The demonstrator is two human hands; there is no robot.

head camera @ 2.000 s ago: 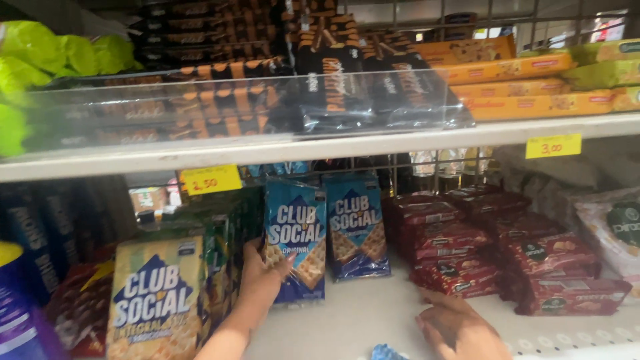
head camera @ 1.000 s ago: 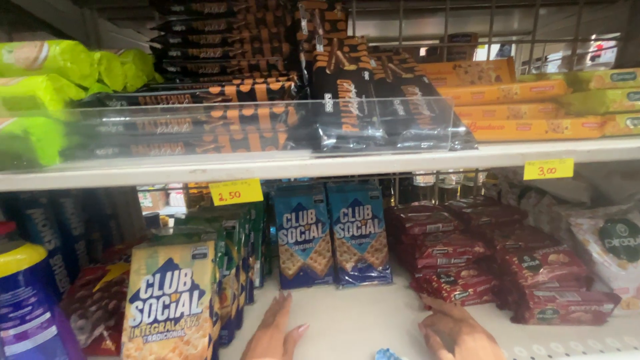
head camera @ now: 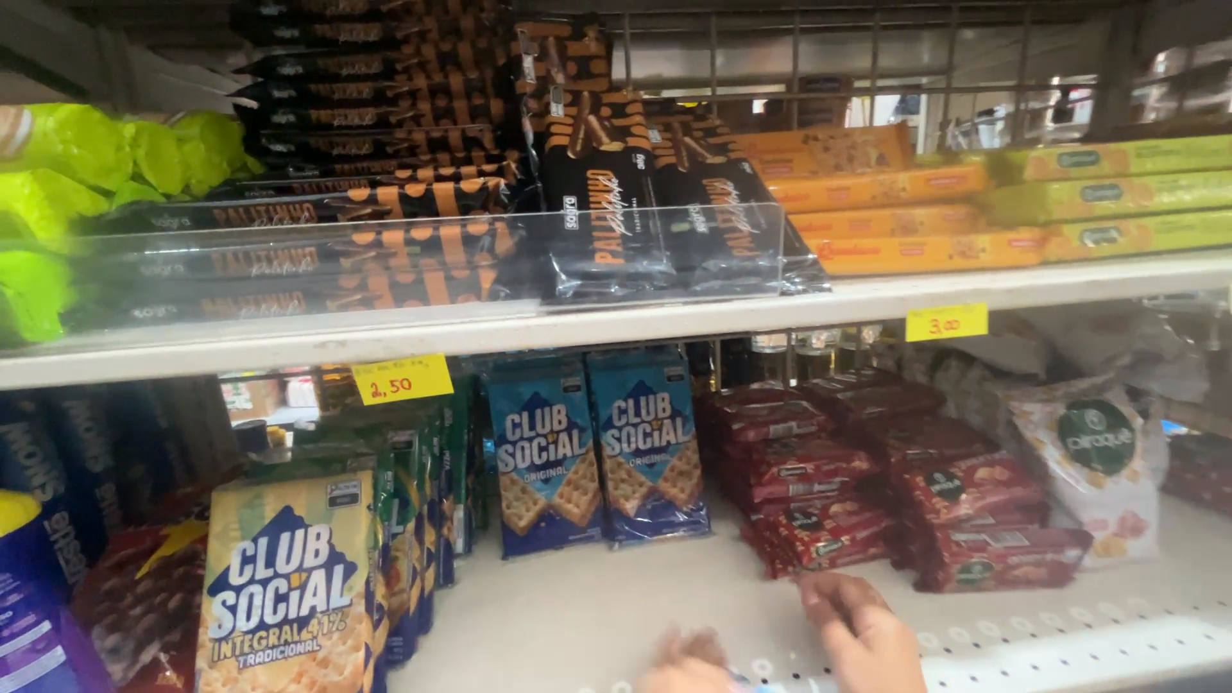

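Note:
Two blue Club Social cracker packs, one on the left and one on the right, stand upright side by side on the lower shelf. My left hand, blurred at the bottom edge, is low over the shelf front; a small bluish item shows beside it, and whether it is held cannot be told. Just in front of the stacked red biscuit packs is my right hand, its fingers bent together near the lowest pack. No object shows in it.
A beige Club Social pack fronts a row of green packs at left. White snack bags stand at right. Above runs the upper shelf's white edge, with a clear plastic guard and black Palitinho packs.
My left hand has let go of the left blue cracker pack and moved down and right, near my right hand. The two blue packs now stand closer together than two seconds ago.

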